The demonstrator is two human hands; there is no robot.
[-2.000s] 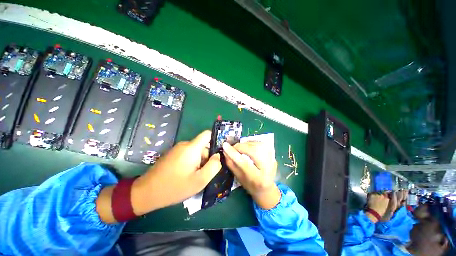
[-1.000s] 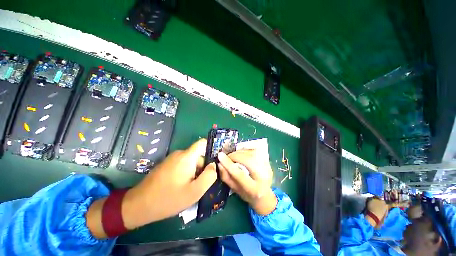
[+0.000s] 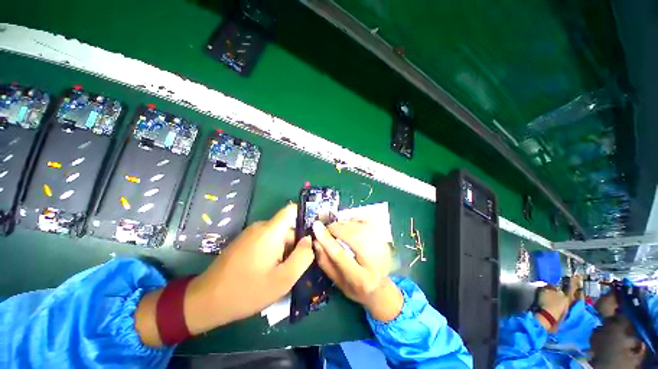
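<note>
An open black phone body (image 3: 312, 285) stands slanted in front of me, its circuit board (image 3: 319, 205) at the top end. My left hand (image 3: 263, 263) grips its left side, thumb on the phone near the board. My right hand (image 3: 355, 256) has its fingertips pressed at the lower edge of the board; whether a small part is between them is hidden. A white sheet (image 3: 376, 215) lies under the phone and my right hand.
Several open phones (image 3: 217, 189) lie in a row at left. Thin strips (image 3: 415, 243) lie right of the sheet. A long black tray (image 3: 467, 267) stands at right. A conveyor (image 3: 325, 94) beyond the white edge strip (image 3: 238, 108) carries phones. A person in blue (image 3: 555, 328) works at far right.
Phones on the conveyor have shifted right and down in view. My hands stay at the same phone with nearly the same grip; the view has moved slightly.
</note>
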